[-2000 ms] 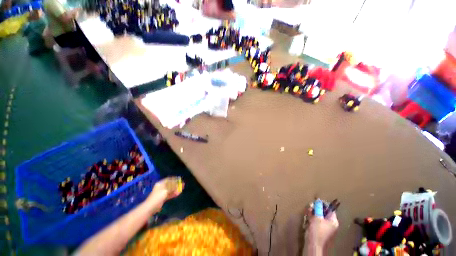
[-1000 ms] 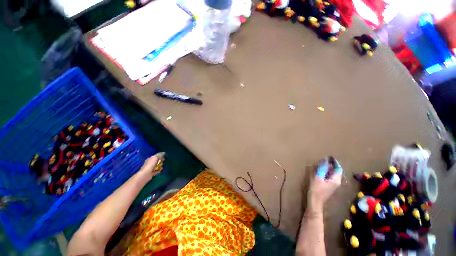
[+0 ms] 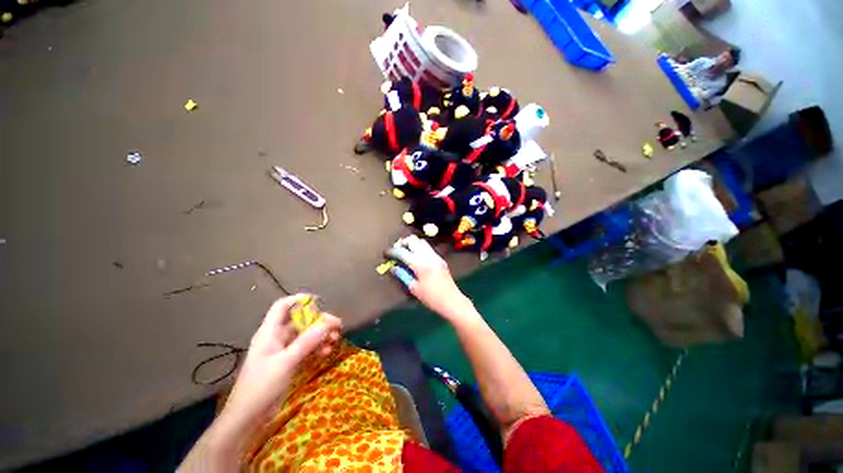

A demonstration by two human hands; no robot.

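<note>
My left hand is closed around a small yellow item above the apron, at the table's front edge. My fingers hide much of the item. My right hand is near the table edge, just below the penguin pile. Its fingers are curled, with a pale blue patch on them and a small yellow piece at the fingertips. Dark thread lies in loops beside my left hand. Another dark thread runs on the table above it. Thread snips lie further back, with a short string on them.
A heap of black and red plush penguins stands beyond my right hand, with a label roll behind it. A blue tray is at the back right. A plastic bag and a blue crate are beyond the table edge.
The view has turned right, so the left crate and papers are gone and the penguin pile is central. My left hand has come from beside the crate to the table edge, closer to my right hand.
</note>
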